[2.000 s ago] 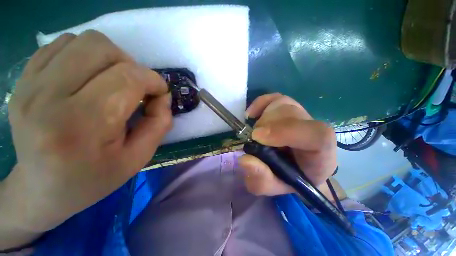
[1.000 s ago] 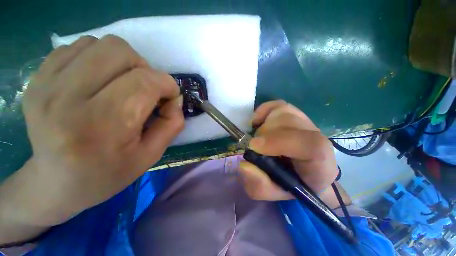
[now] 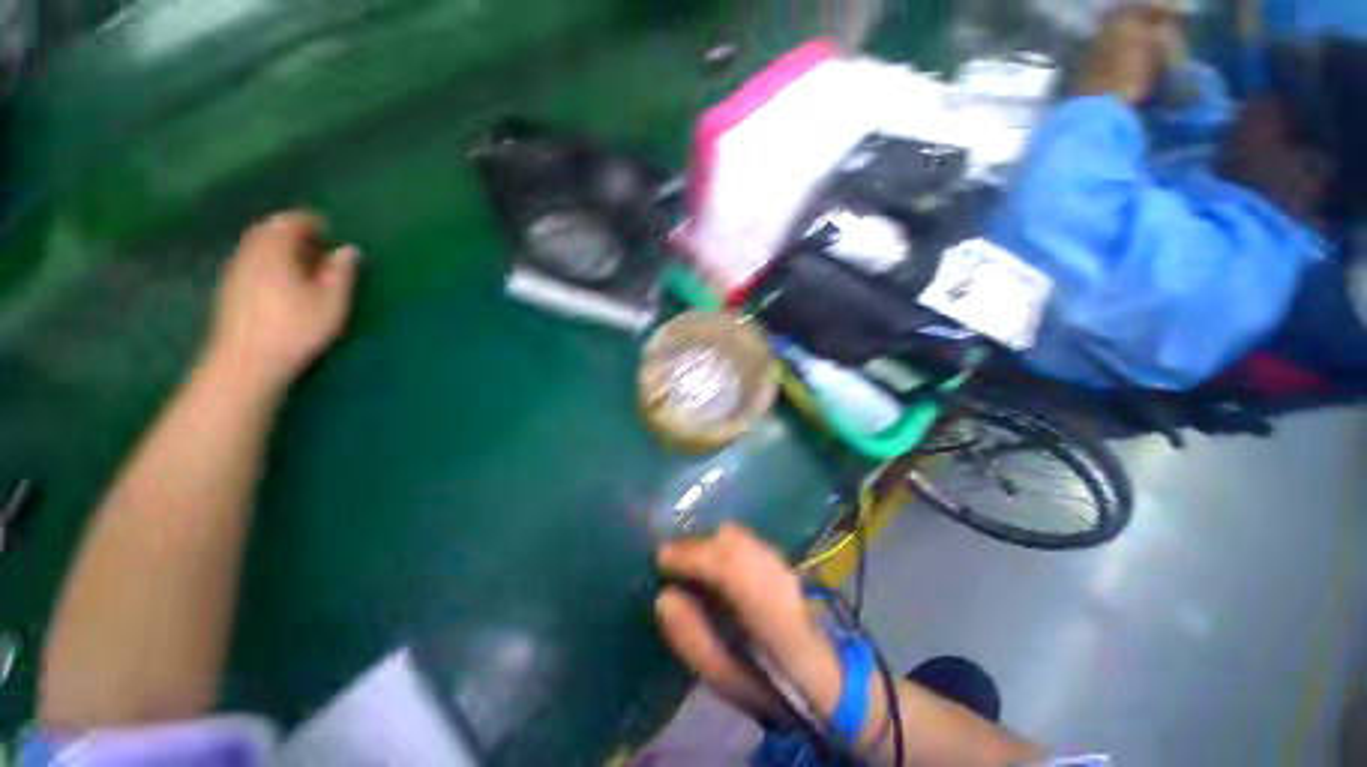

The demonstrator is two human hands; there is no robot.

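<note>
The frame is blurred. My right hand [image 3: 750, 607] holds the dark handle of the soldering iron [image 3: 762, 667] at the lower middle; its metal tip cannot be made out. A squat brown-yellow round holder with a pale rough centre [image 3: 705, 381] sits beyond that hand. My left hand [image 3: 285, 292] is over the green bench at the left, its fingers partly curled; whether it holds anything cannot be told. Part of the white foam pad [image 3: 382, 719] shows at the bottom edge. The black unit is not visible.
A black device with a round face [image 3: 577, 232] stands behind the holder. Beside it is a green-rimmed basket [image 3: 900, 435] with dark and white items. A person in a blue sleeve [image 3: 1154, 255] is at the upper right, with a spoked wheel [image 3: 1027, 472] below. Black cable hangs by my right wrist.
The view has swung right, bringing the holder, basket and person into sight. My hands have moved apart, and the iron is away from the black unit, which has left the picture.
</note>
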